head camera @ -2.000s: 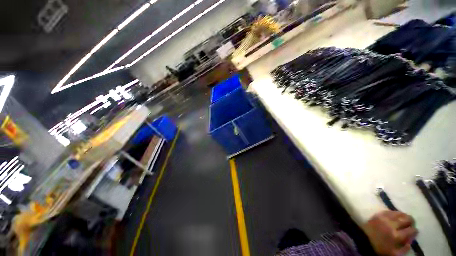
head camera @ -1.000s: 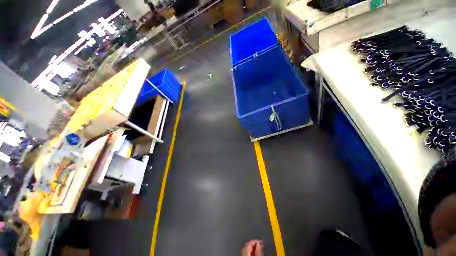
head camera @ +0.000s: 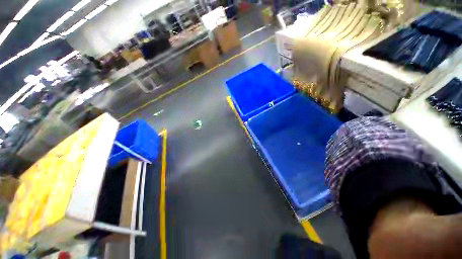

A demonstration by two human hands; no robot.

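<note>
A raised arm, which looks like my right, is large and close at the right, with a plaid sleeve and a black cuff. Bare skin of the wrist or my right hand (head camera: 418, 232) shows in the lower right corner, cut off by the edge; its fingers and anything in them are hidden. My left hand is not in view. Two joined blue bins stand nearest in front: the near blue bin (head camera: 291, 146) looks empty, with the far blue bin (head camera: 258, 91) behind it. Black webbing straps (head camera: 418, 43) lie on the pale table at the upper right.
Tan straps (head camera: 329, 45) hang over a table end beyond the bins. A yellow-topped table (head camera: 55, 172) and another blue crate (head camera: 137, 141) stand at the left. Yellow lines (head camera: 163, 197) mark the grey floor. A dark blurred shape (head camera: 304, 248) is at the bottom edge.
The view has moved nearer the blue bins and along the aisle. The hand seen low in the middle has left the picture. The plaid-sleeved arm now covers much of the lower right.
</note>
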